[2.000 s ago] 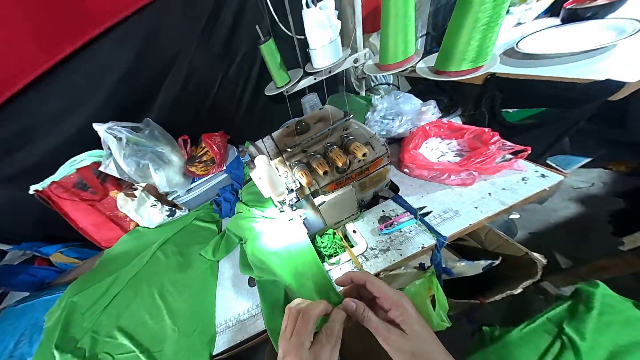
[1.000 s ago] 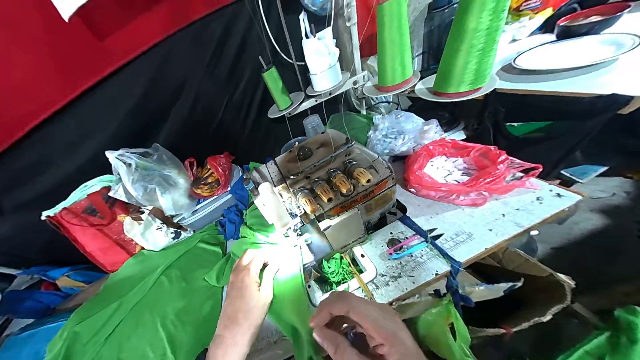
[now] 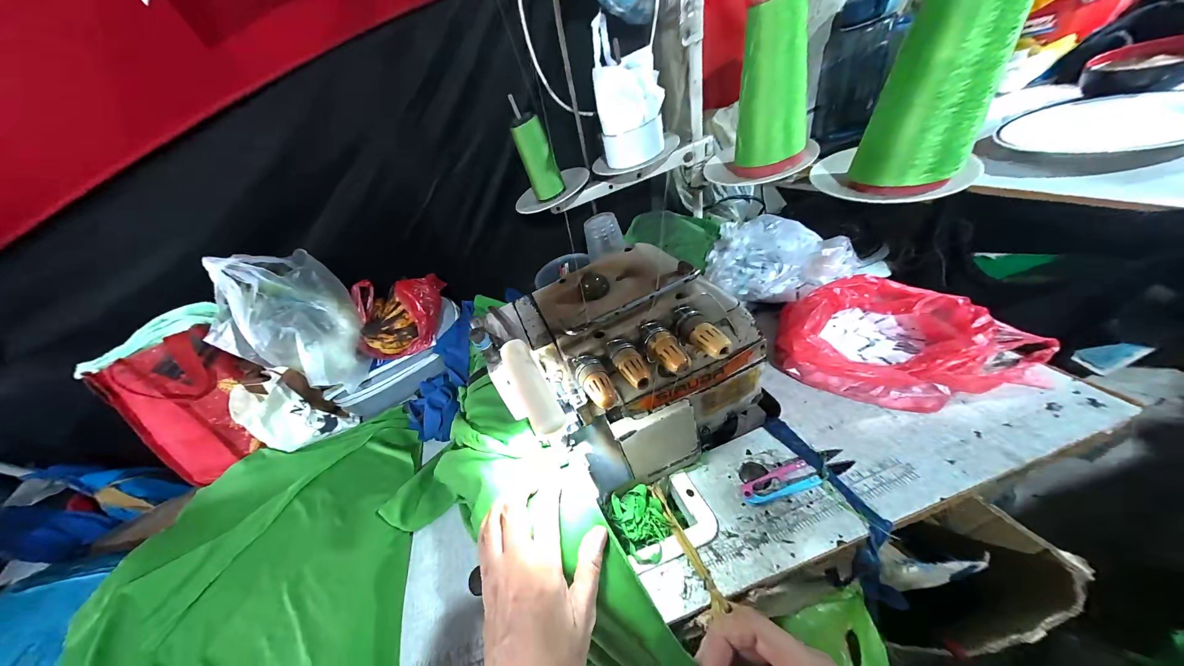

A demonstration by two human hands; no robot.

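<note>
An overlock sewing machine [image 3: 647,342] with several tan tension knobs stands on the white table. Green fabric [image 3: 277,555] runs from the left up to its lit needle area, where a strip lies under my left hand [image 3: 541,573]. That hand is laid flat on the strip, fingers spread, just below the presser foot. My right hand [image 3: 758,638], at the bottom edge, has its fingertips at the lower end of a thin yellowish strip [image 3: 689,546] that hangs from beside the machine; whether they grip it is unclear. Green thread scraps [image 3: 638,518] fill the opening near the machine's base.
Pink and blue thread snips [image 3: 786,481] lie right of the machine. Behind them sits a red plastic bag [image 3: 911,342] with white pieces. Green thread cones [image 3: 775,83] stand above. A red bag [image 3: 176,398] and clear plastic bag [image 3: 287,314] are at left, a cardboard box [image 3: 1008,583] lower right.
Two seconds ago both hands were together at the fabric's lower end. My left hand has since moved up near the needle area, and my right hand is now lower, by the yellowish strip.
</note>
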